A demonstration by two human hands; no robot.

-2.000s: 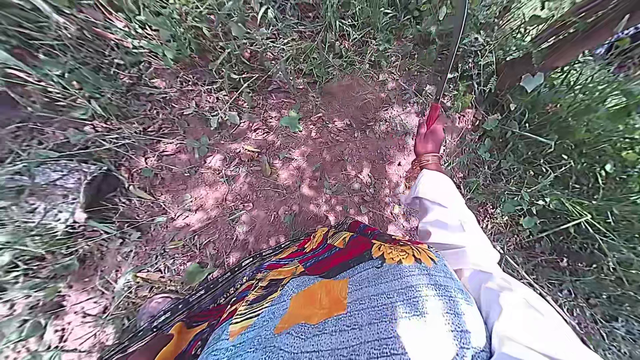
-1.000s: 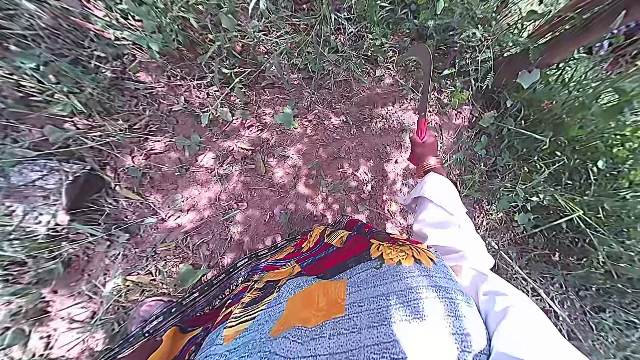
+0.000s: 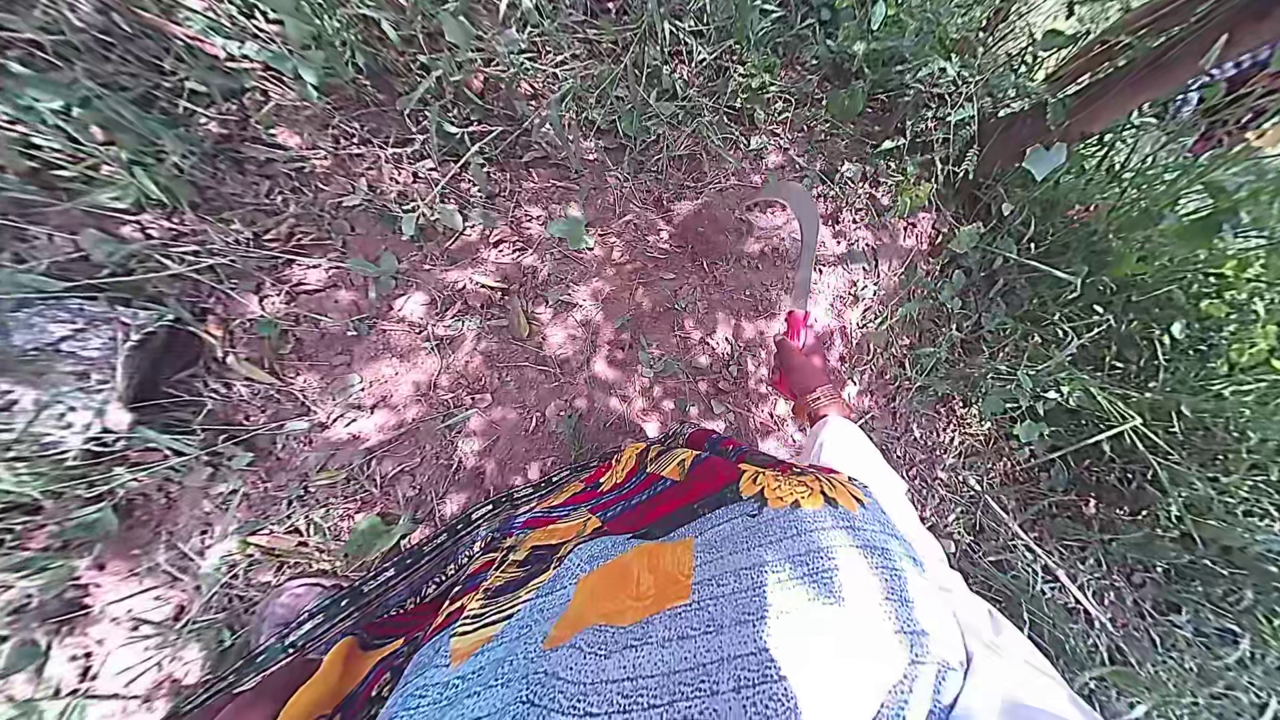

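My right hand point(image 3: 803, 372), with bangles at the wrist and a white sleeve behind it, grips the red handle of a sickle point(image 3: 806, 240). The curved metal blade points away from me over the bare soil, its tip hooking to the left. A patterned cloth point(image 3: 630, 590) in blue, red, black and yellow covers my front and fills the lower middle of the view. My left hand is not identifiable; a bit of skin shows at the bottom left edge of the cloth, but what part it is I cannot tell.
Reddish soil point(image 3: 560, 340) with dry leaves and twigs lies ahead. Grass and leafy weeds point(image 3: 1100, 350) border it on the right and at the top. A brown trunk or log point(image 3: 1120, 90) slants across the top right. A stone point(image 3: 60, 360) lies at the left.
The sickle in my right hand has turned, so its curved blade now shows broadside and hooks left; two seconds ago it appeared thin, reaching the top edge. The hand has come slightly closer to me.
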